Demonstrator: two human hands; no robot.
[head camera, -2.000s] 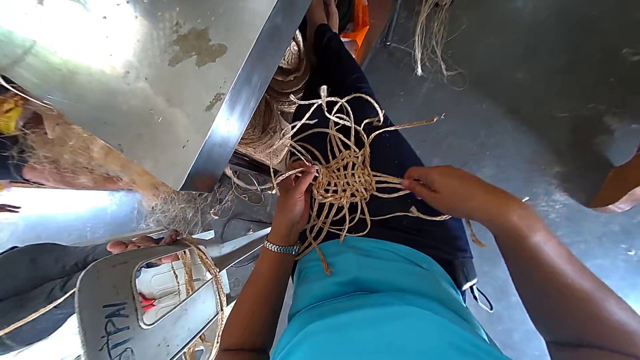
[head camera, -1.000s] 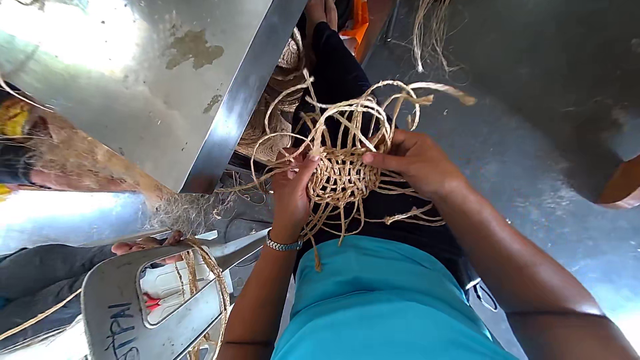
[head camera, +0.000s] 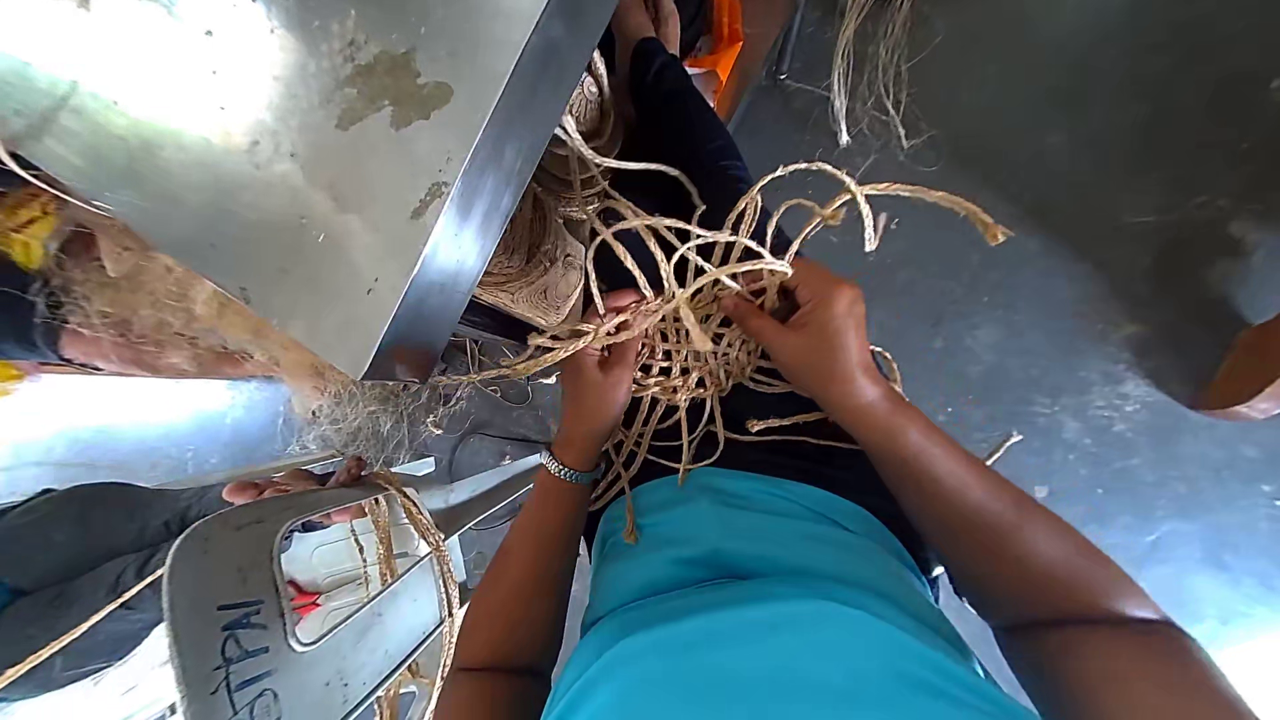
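A loosely woven piece of natural-fibre rope (head camera: 700, 360) lies over my lap, its loose cord ends looping and spreading on all sides. At its left edge my left hand (head camera: 600, 375) grips the weave and some strands between thumb and fingers. My right hand (head camera: 815, 330) pinches cords at the upper right of the weave, the thumb pointing left and the fingers partly hidden behind strands. One thick cord end (head camera: 940, 198) reaches out to the upper right, past the right hand. Below the weave, shorter ends hang toward my turquoise shirt.
A metal table (head camera: 330, 190) with a steel edge juts in at upper left. Coiled woven fibre pieces (head camera: 540, 260) sit beside it. A grey plastic chair (head camera: 225, 590) with ropes over it stands lower left, near another person's foot. Loose fibres (head camera: 870, 60) hang at the top.
Two seconds ago my right hand held strands out at the right; it has since moved in to the weave's upper right. The loose cords above the weave lie differently.
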